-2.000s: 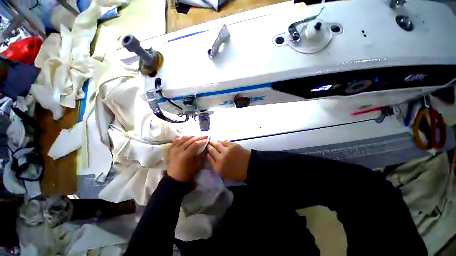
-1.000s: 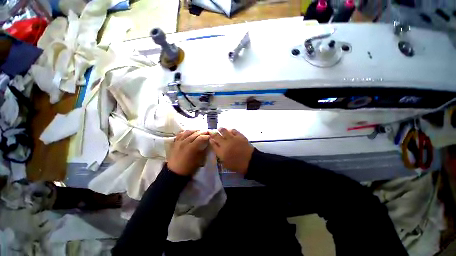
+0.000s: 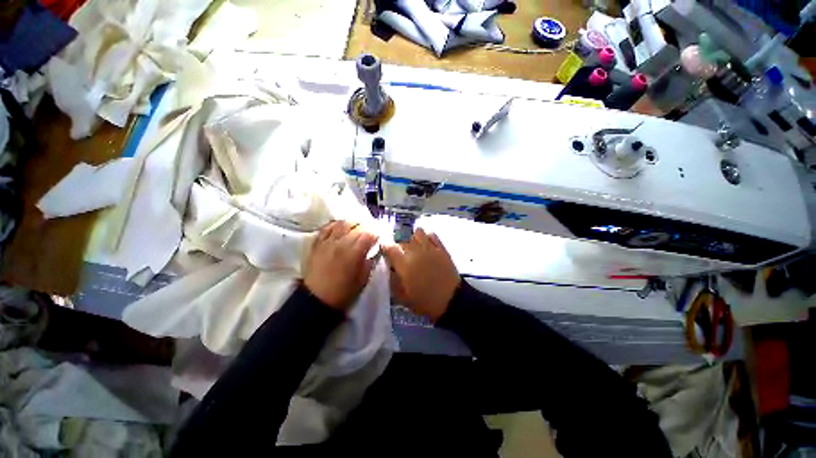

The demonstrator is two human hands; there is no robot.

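Note:
Cream cloth (image 3: 255, 241) lies bunched left of the needle area and hangs over the table's front edge. My left hand (image 3: 341, 262) holds the cloth at its right edge, fingertips bent down on it. My right hand (image 3: 424, 272) is close beside it, fingertips on the cloth edge just in front of the presser foot (image 3: 404, 225). A small pale fold shows between the two hands. The white sewing machine head (image 3: 528, 170) stands beyond my hands. The needle tip and the seam cannot be made out.
Scissors with red and yellow handles (image 3: 709, 324) lie at the machine's right end. Pink-and-black thread cones (image 3: 598, 79), a blue-white disc (image 3: 548, 32) and grey cut pieces (image 3: 443, 22) are behind it. Beige cloth (image 3: 689, 407) is low at right; a pale pile (image 3: 85, 394) is low at left.
The view has shifted, so the machine appears tilted and more shows behind it. Both hands remain at the presser foot on the cloth; the left hand's fingers now look more bent.

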